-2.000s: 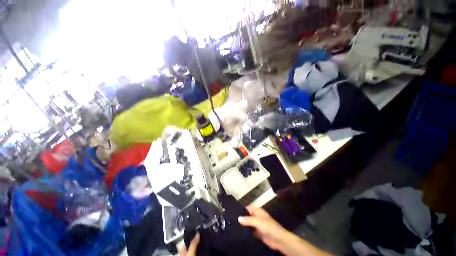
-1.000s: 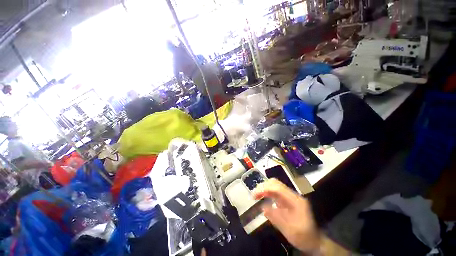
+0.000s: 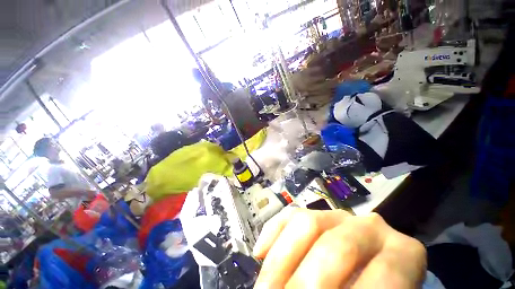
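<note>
My right hand (image 3: 339, 248) is large and close to the camera at the bottom centre, fingers curled; whether it holds anything is hidden. It covers the parts tray and most of the phone (image 3: 317, 204). The white sewing machine (image 3: 217, 211) with its dark front cover (image 3: 234, 271) stands just left of the hand. My left hand is out of the picture. The black garment piece cannot be made out.
A thread cone (image 3: 243, 172) and yellow-green cloth (image 3: 183, 169) lie behind the machine. Purple tools (image 3: 339, 187) sit on a black case. Blue bags (image 3: 164, 248) are left. A second machine (image 3: 432, 73) stands far right. People (image 3: 62, 178) are in the background.
My right hand has risen from the garment, past the parts tray, to close before the camera. My left hand has left the picture. The view has tilted up.
</note>
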